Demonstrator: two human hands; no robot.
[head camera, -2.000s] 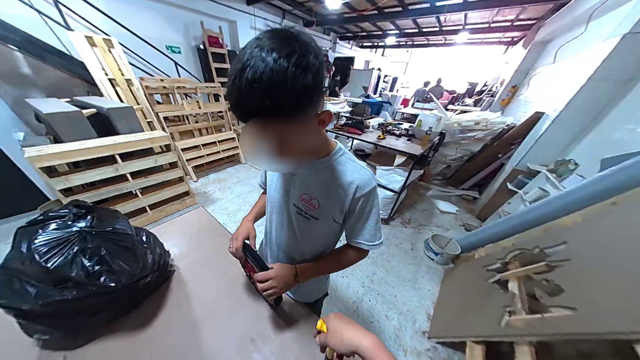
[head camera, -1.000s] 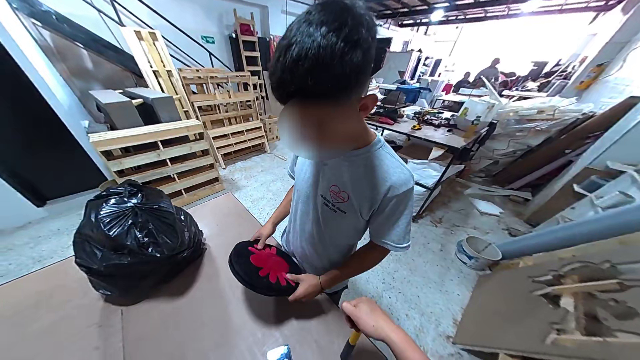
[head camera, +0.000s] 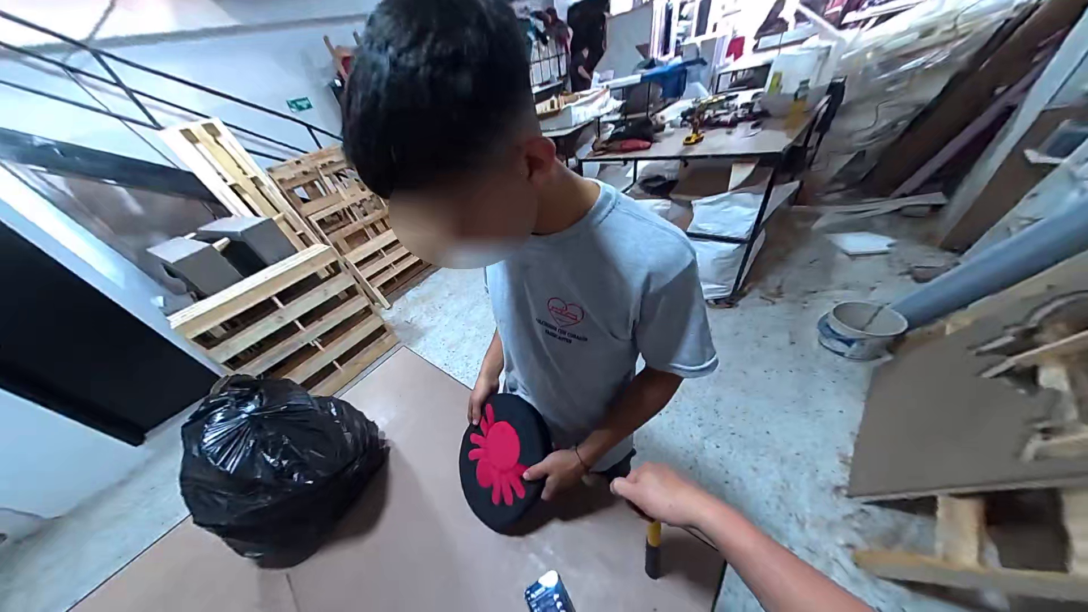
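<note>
My right hand (head camera: 659, 495) reaches in from the lower right, closed around a tool with a yellow-and-black handle (head camera: 653, 548); the handle points down below my fingers, and my hand hides part of the tool. My left hand is out of view. Just left of my right hand, a person in a grey T-shirt holds a round black padded disc (head camera: 501, 463) with both hands. The disc is tilted and bears a pink-red shape with finger-like strips. A small blue-and-white object (head camera: 548, 592), cut off by the bottom edge, cannot be identified.
A full black plastic bag (head camera: 276, 467) sits on the brown tabletop (head camera: 408, 544). Wooden pallets (head camera: 289, 314) stand behind it at left. A bucket (head camera: 861, 330) is on the floor at right, near a board (head camera: 926, 425). A cluttered workbench (head camera: 722, 144) stands behind the person.
The person has turned the disc from nearly edge-on to show its pink-red face, then tilted it more upright. My right hand remains near the person, with more of the yellow-and-black handle visible now.
</note>
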